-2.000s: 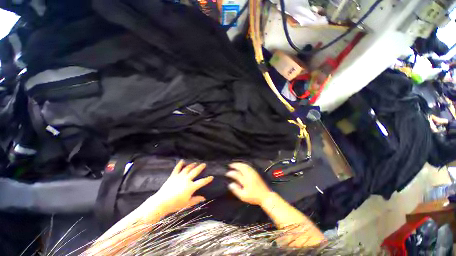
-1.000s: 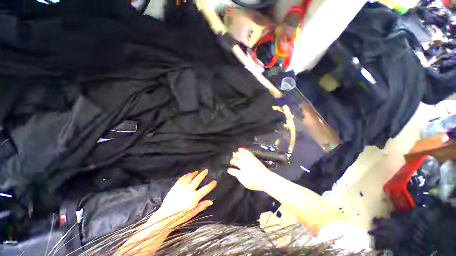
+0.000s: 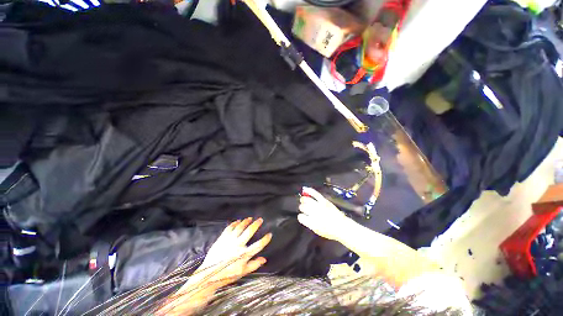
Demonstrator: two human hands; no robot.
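Observation:
The black garment with dark grey panels (image 3: pixel 204 136) fills the left and middle of the view. My left hand (image 3: pixel 233 252) lies on the cloth with its fingers spread and holds nothing. My right hand (image 3: pixel 321 214) is closed over the near end of the steam iron (image 3: pixel 349 205), where a bit of red shows at my fingers. The iron is mostly hidden by my hand. The tan hose (image 3: pixel 330 92) comes down from the top to the iron. The grey sleeve board (image 3: pixel 40 298) shows at lower left, partly under the cloth.
A brown-edged plate (image 3: pixel 417 162) lies right of the hose. A black garment pile (image 3: pixel 518 117) lies at the right. A cardboard box (image 3: pixel 326 29) and a red-rimmed item (image 3: pixel 347 62) are at the top. A red crate (image 3: pixel 521 250) is at lower right. Hair covers the bottom edge.
My right hand has moved from the cloth onto the iron's grip. My left hand stays spread on the cloth. The view has shifted, and the grey panels appear lower and further left.

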